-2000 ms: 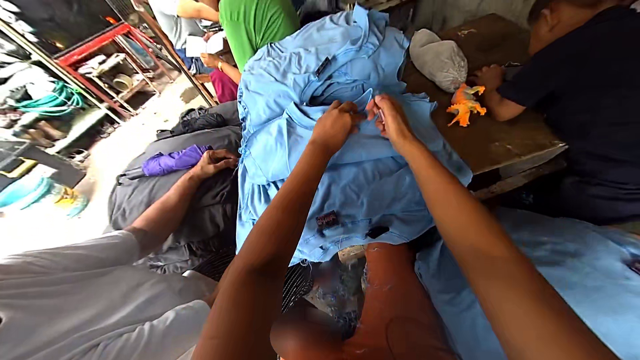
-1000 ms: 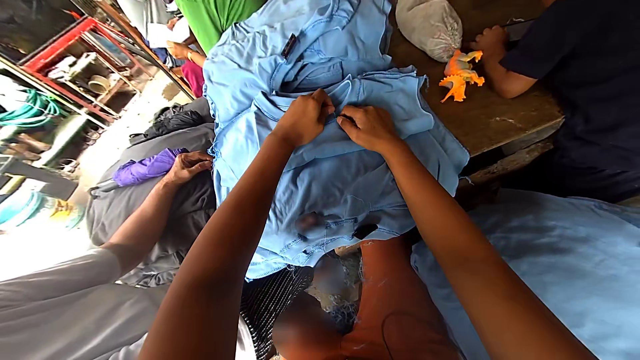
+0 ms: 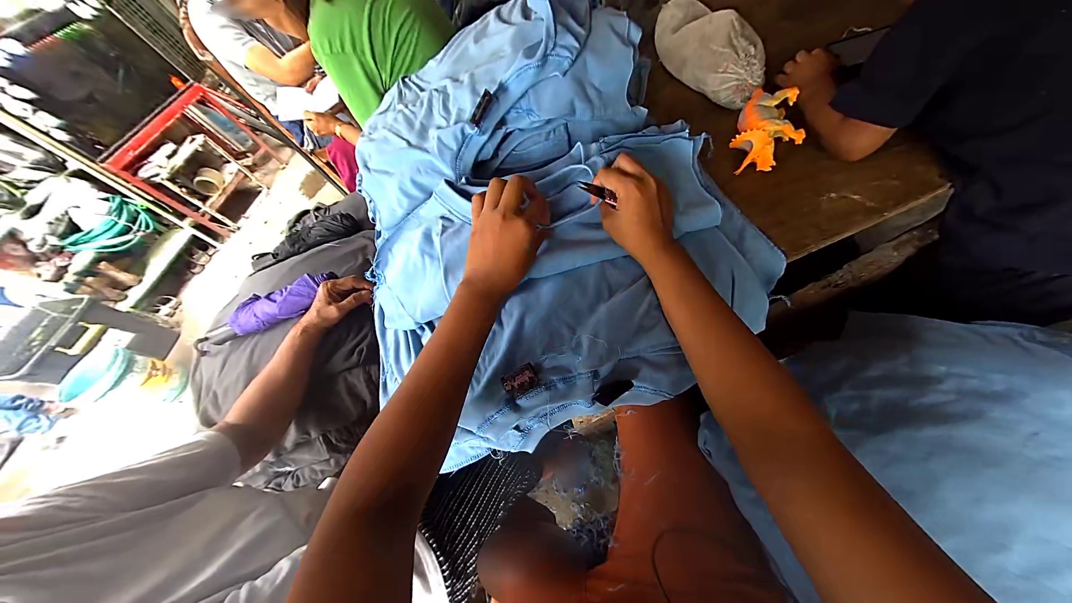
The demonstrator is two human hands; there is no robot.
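Observation:
Light blue knit garments (image 3: 578, 310) with rough, thread-fringed edges lie piled in front of me. My left hand (image 3: 507, 222) grips a fold of the upper garment near its neckline. Just to the right, my right hand (image 3: 632, 205) holds a small dark pointed tool (image 3: 599, 193), perhaps thread snips, its tip against the blue cloth. A dark label (image 3: 521, 379) is on the lower part of the pile, and another dark label (image 3: 482, 108) is near the top.
A wooden table (image 3: 871, 197) on the right bears a pale cloth sack (image 3: 710, 52) and an orange toy animal (image 3: 766, 130), beside a person in dark clothing. At left, a person's hand (image 3: 335, 301) touches a purple cloth (image 3: 280, 303) on dark garments (image 3: 289, 368). More blue cloth (image 3: 938, 435) lies lower right.
My hands have moved apart from where they almost met two seconds ago. The dark tool now shows in my right hand. The view has shifted somewhat.

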